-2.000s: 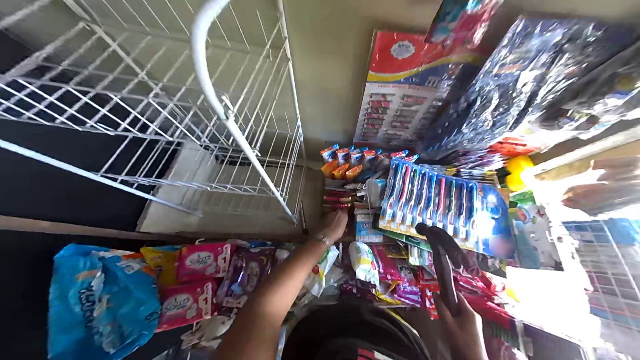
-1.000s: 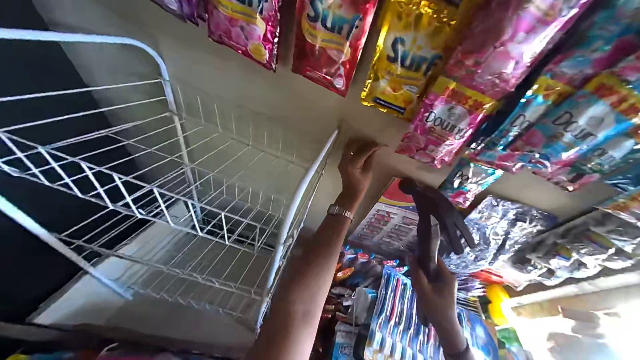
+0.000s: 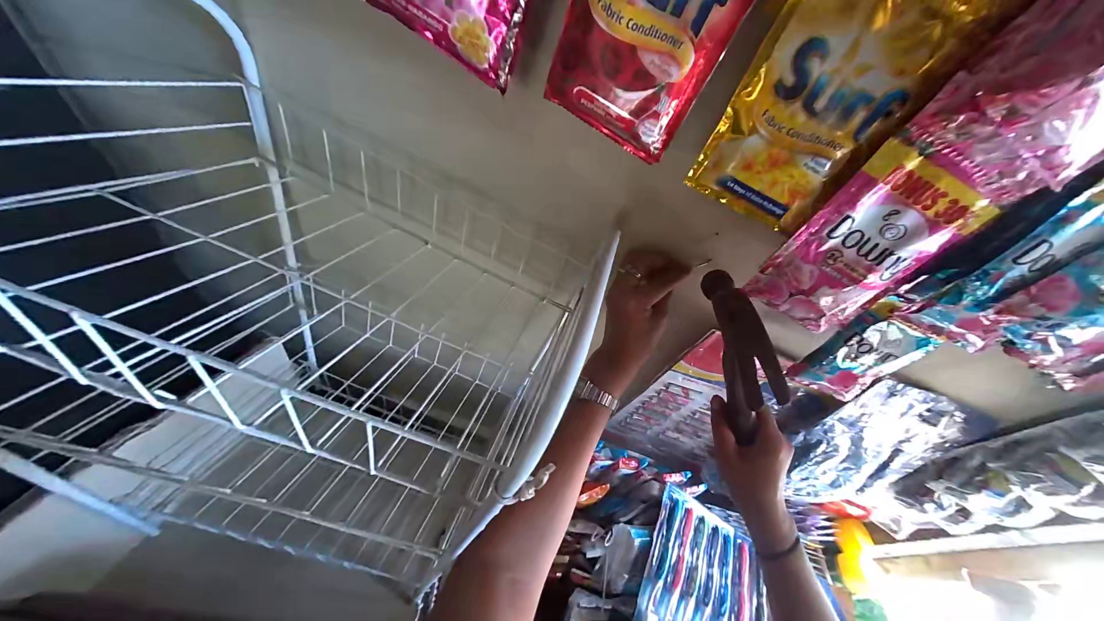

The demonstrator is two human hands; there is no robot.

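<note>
My left hand (image 3: 640, 302), with a metal watch at its wrist, is raised against the wall beside the rack's right edge. Its fingertips pinch a thin nail (image 3: 702, 264) that points at the wall. My right hand (image 3: 752, 453) grips a dark hammer (image 3: 743, 345), which looks like a claw hammer; its round face is close to the nail, with a gap between. A white wire rack (image 3: 552, 405) stands left of my left forearm. Above the hands hang Surf fabric conditioner packs, one red (image 3: 647, 73) and one yellow (image 3: 802, 112), and a pink Downy pack (image 3: 871, 233).
Carded toothbrushes (image 3: 703, 561) and small packets lie below, between my forearms. A printed sheet (image 3: 668, 410) is on the wall behind the hammer. Clear plastic packs (image 3: 888, 431) hang at the right, beside a bright opening. A yellow object (image 3: 854, 552) is near my right forearm.
My left hand has risen from the goods below to the wall. My right hand has raised the hammer and brought its head near the left fingers. The view has tilted up strongly.
</note>
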